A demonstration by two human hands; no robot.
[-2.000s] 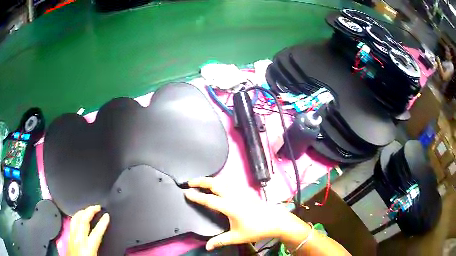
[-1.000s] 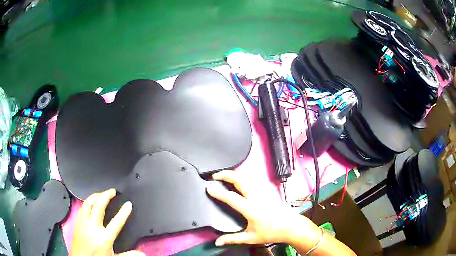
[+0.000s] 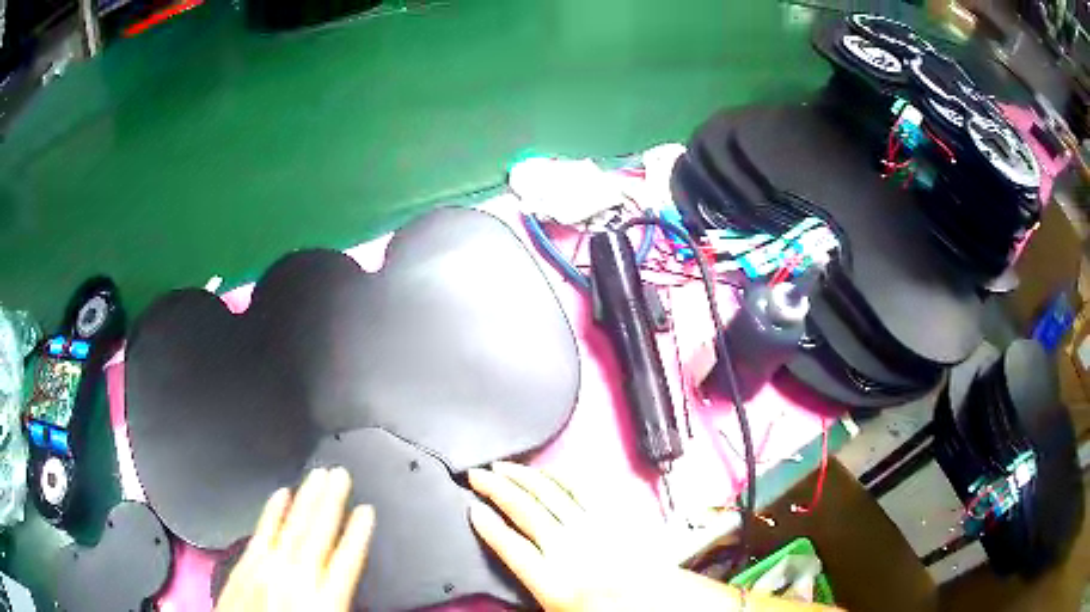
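A drum pad body [image 3: 359, 347] lies matte side up on the pink mat, its lobes pointing away from me. A smaller black back cover [image 3: 412, 526] lies over its near edge, with small dark holes. My left hand [image 3: 299, 544] lies with its fingers on the cover's left part. My right hand [image 3: 556, 532] has its fingers at the cover's right edge, below the pad's edge. Both hands are cut off by the bottom of the picture. What lies under the cover is hidden.
An electric screwdriver [image 3: 636, 347] with a cord lies right of the pad, beside a dark bottle [image 3: 759, 329]. Stacked pads [image 3: 885, 227] stand at the right, more [image 3: 1016, 454] lower down. An open speaker unit [image 3: 72, 401] and another cover [image 3: 114, 562] lie left. A green basket [image 3: 789, 574] shows lower right.
My left hand has moved further onto the cover, its fingers now closer together. My right fingers lie straighter along the cover's edge. The cover sits lower in view, as the camera has shifted.
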